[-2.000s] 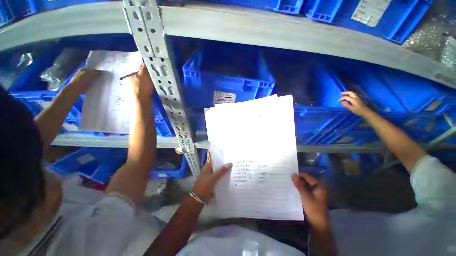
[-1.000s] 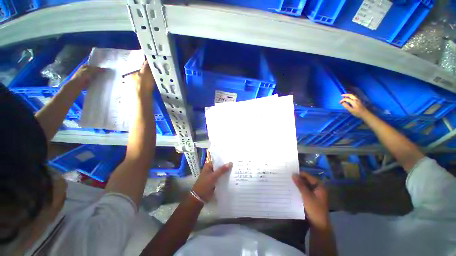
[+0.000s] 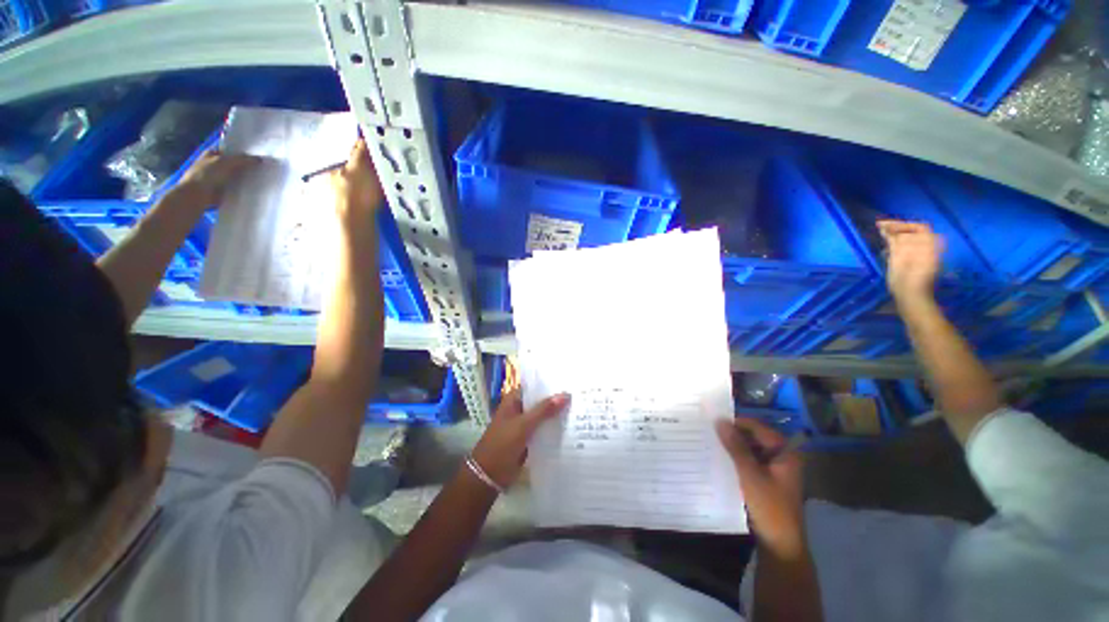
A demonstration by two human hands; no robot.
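Overlapping white list sheets [image 3: 626,352] are held upright in front of me, with printed rows and handwriting in the lower half; the upper part is overexposed. My left hand [image 3: 501,444], with a pale band at the wrist, grips their left edge, thumb on the front. My right hand [image 3: 769,480] holds their lower right edge. A thin dark pen [image 3: 780,451] shows blurred in the fingers of my right hand.
A person at left holds a list sheet [image 3: 274,213] and a pen. At right another person's hand [image 3: 912,259] is over blue bins [image 3: 559,194]. A slotted rack upright [image 3: 407,182] and shelf beam [image 3: 693,79] stand close in front.
The neighbour's hand at right has lifted, turned and shifted right over the bins. The view has shifted slightly. My hands keep the same hold on the sheets.
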